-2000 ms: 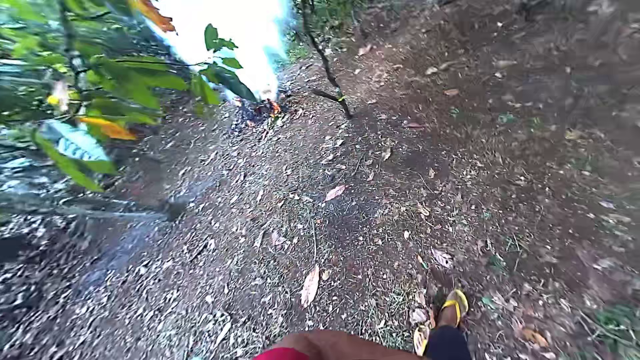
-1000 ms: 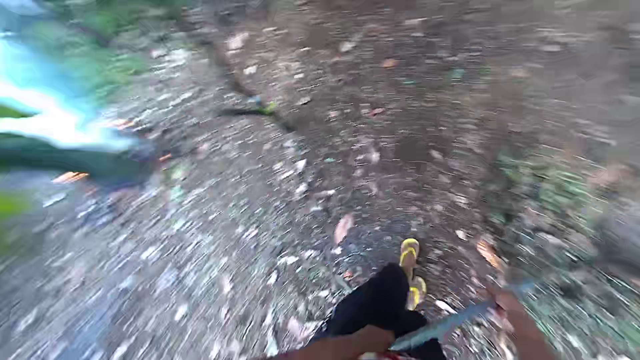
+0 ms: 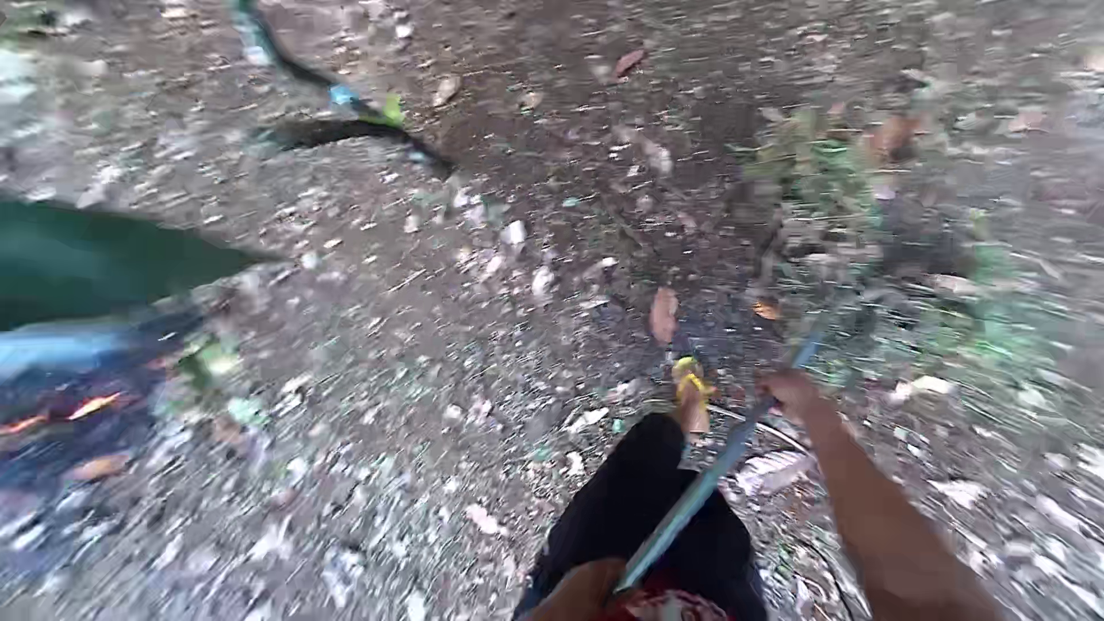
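Observation:
A long, thin, pale blue-grey stick or pole (image 3: 703, 487) runs diagonally across the front of my dark trousers. My right hand (image 3: 789, 392) is closed around it near its upper end, with the forearm reaching in from the lower right. At the bottom edge, my left hand (image 3: 586, 586) is by the pole's lower end; blur and the frame edge hide its fingers, so its hold cannot be made out. One foot in a yellow-strapped sandal (image 3: 690, 388) stands on the ground just left of the pole's top.
Small flames (image 3: 93, 405) glow at the far left, below a large dark green leaf (image 3: 112, 259). A forked branch (image 3: 332, 129) stands or lies at the upper left. Dry leaves (image 3: 663, 316) litter the soil, and low green plants (image 3: 819, 164) grow at the right.
Two seconds ago neither hand nor the pole was in view; both arms and the pole have since come into view at the bottom. The view has swung to the right and down.

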